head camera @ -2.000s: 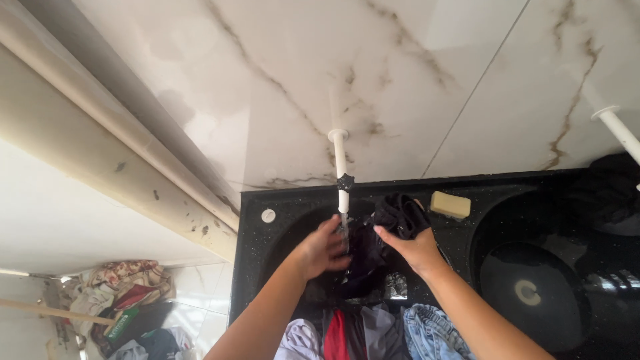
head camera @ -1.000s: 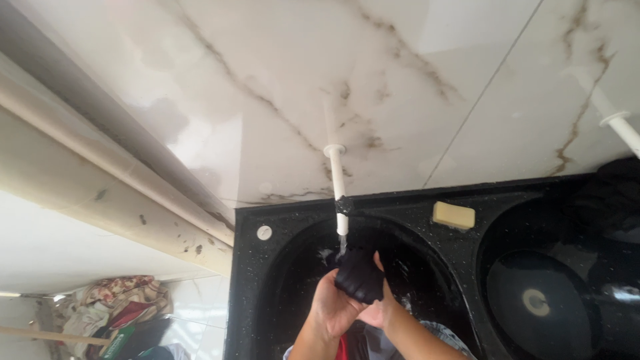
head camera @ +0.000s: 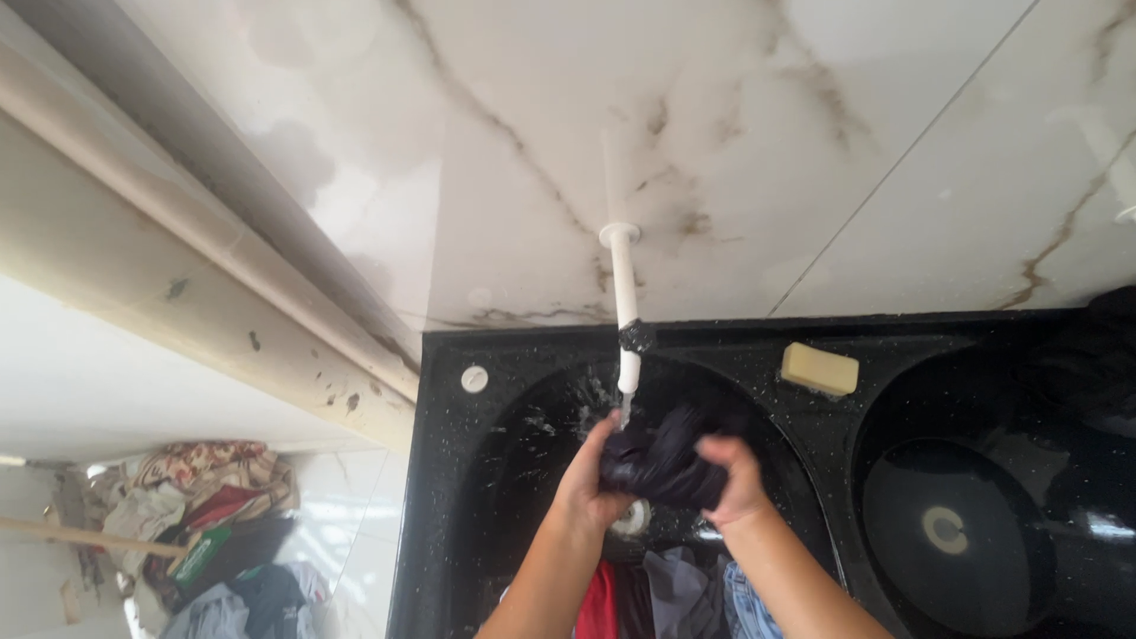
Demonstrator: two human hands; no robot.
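A wet dark cloth garment (head camera: 666, 457) is stretched between my two hands over the left basin of a black speckled sink (head camera: 435, 497). My left hand (head camera: 593, 475) grips its left side, just under the white faucet (head camera: 627, 355), from which water runs and splashes. My right hand (head camera: 735, 479), partly blurred, holds the garment's right side. Below my hands, a red cloth (head camera: 597, 599), a grey cloth (head camera: 679, 590) and a blue denim piece (head camera: 747, 603) lie at the sink's front edge.
A yellow soap bar (head camera: 819, 369) rests on the ledge between the basins. Dark cloth (head camera: 1087, 364) lies at the right basin's far side. On the floor at left are a clothes pile (head camera: 213, 497) and a green broom head (head camera: 200, 559). A marbled wall (head camera: 710, 177) stands behind.
One second ago my hands were close together around the bunched garment; now they are farther apart with it spread between them. Two seconds ago my left hand was apart from the garment.
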